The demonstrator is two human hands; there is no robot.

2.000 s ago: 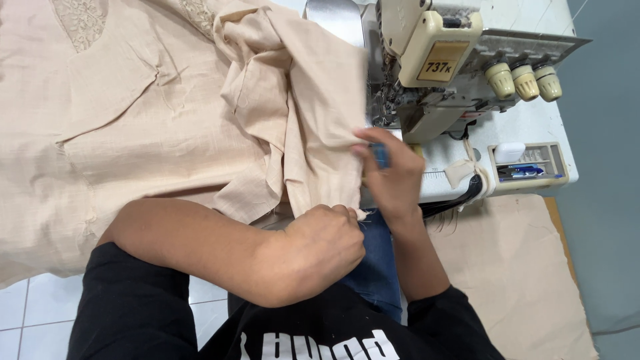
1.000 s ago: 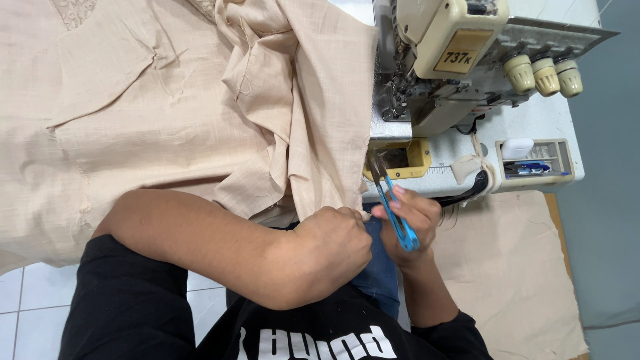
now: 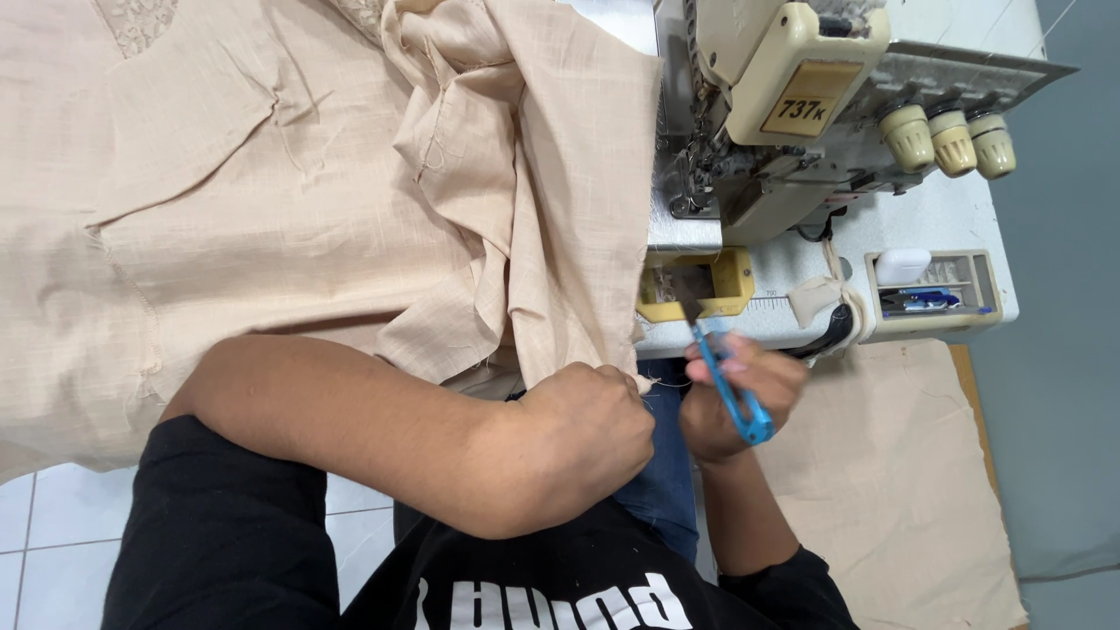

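Beige woven fabric [image 3: 332, 201], with visible seams and loose threads, spreads over the left side. My left hand [image 3: 586, 429] is closed on its lower right corner, where a small bunched tip and thread ends [image 3: 646, 383] stick out past the fingers. Just right of that corner, my right hand [image 3: 744, 389] holds blue-handled thread snips [image 3: 731, 394], blades pointing up and left, away from the corner. Motion blurs the fingers, and a thin thread runs between the fabric tip and this hand. Whether the blades are apart is unclear.
An overlock sewing machine [image 3: 761, 105] with tension knobs [image 3: 906, 136] stands at upper right. Below its plate is a yellow-framed opening [image 3: 739, 280]. A compartment [image 3: 984, 280] in the machine table holds a white case [image 3: 901, 264] and pens or tools. More beige fabric [image 3: 892, 490] lies lower right.
Two seconds ago my right hand was up at the fabric's right edge; it has since moved down beside the corner, with the blue snips now plainly visible. My left hand keeps its hold on the corner.
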